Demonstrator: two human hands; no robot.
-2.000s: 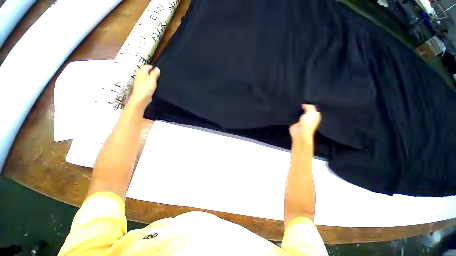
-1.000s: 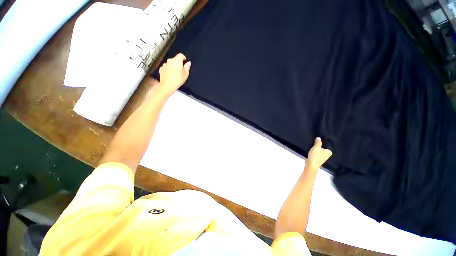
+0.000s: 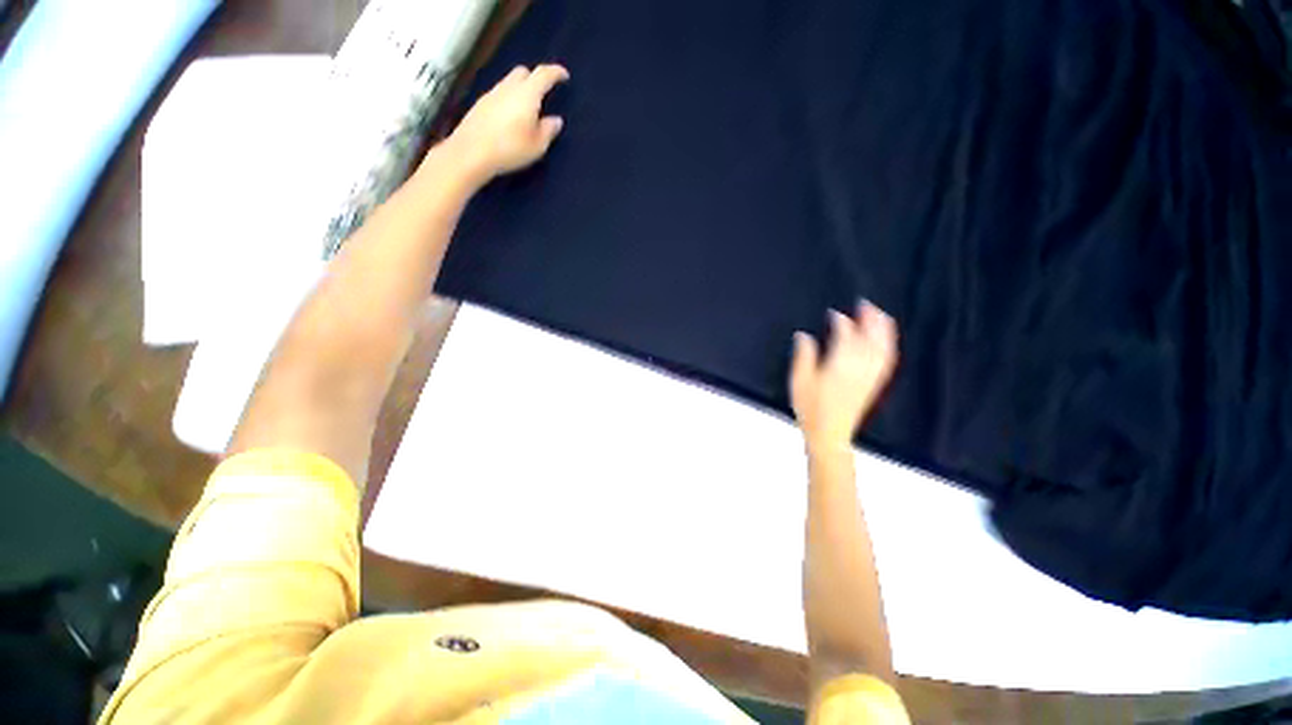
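Note:
The black fabric ply (image 3: 680,184) lies over the table, flat at the left and in loose folds at the right. Its near edge runs straight along the white underlay paper (image 3: 609,453), then bulges out at the right. My left hand (image 3: 507,125) lies on the ply near its left end, thumb and fingers apart, holding nothing that shows. My right hand (image 3: 846,368) is over the near edge of the ply, fingers spread, holding nothing that shows.
A printed paper roll (image 3: 404,85) lies left of the fabric, with a loose white paper piece (image 3: 234,198) beside it. A pale blue-white roll (image 3: 85,113) is at the far left. The brown table edge (image 3: 454,588) runs in front of me, with dark green floor (image 3: 57,524) at lower left.
Both hands have opened off the ply's near edge; the left has moved farther in over the fabric. The lifted near edge now lies down along the paper.

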